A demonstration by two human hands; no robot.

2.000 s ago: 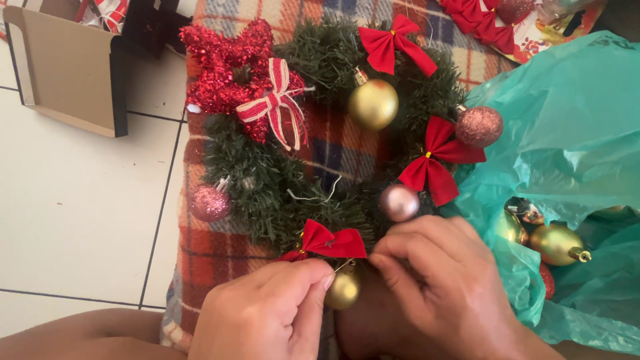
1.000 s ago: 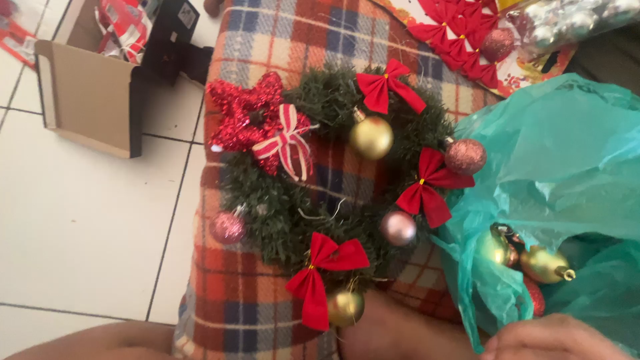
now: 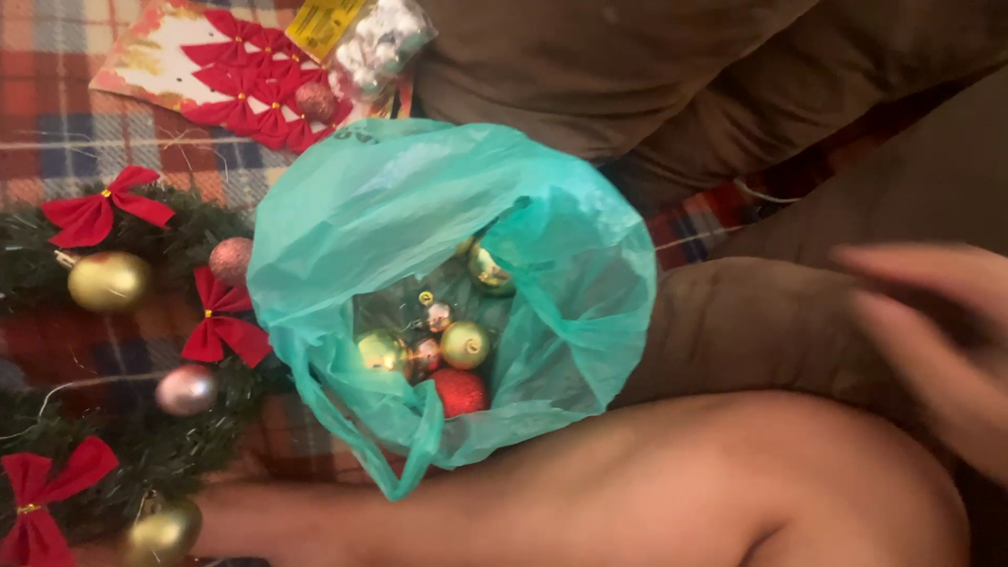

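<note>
Blurred at the right edge, my right hand (image 3: 937,339) is held over the brown cushions with its fingers apart and nothing visible in them. My left hand is out of view. A green plastic bag (image 3: 598,228) lies with its mouth open, holding gold baubles (image 3: 465,345), small pink ones (image 3: 438,316) and a red glittery one (image 3: 459,394). To its left is part of a green tinsel wreath (image 3: 165,429) with red bows (image 3: 224,323), a gold bauble (image 3: 110,281) near the top, a pink glittery bauble (image 3: 231,261), a shiny pink one (image 3: 187,390) and another gold bauble (image 3: 164,531) at the bottom.
A card with several red bows (image 3: 244,83), a pink glittery bauble (image 3: 316,101) and a clear packet of silvery pieces (image 3: 382,47) lie at the top left on the plaid blanket (image 3: 47,102). Brown cushions (image 3: 551,71) fill the upper right. My bare leg (image 3: 630,480) crosses the bottom.
The view has swung far to the right. Two seconds ago both hands were at the wreath's lower bow; one second ago they were away from it, and that bow sat turned differently.
</note>
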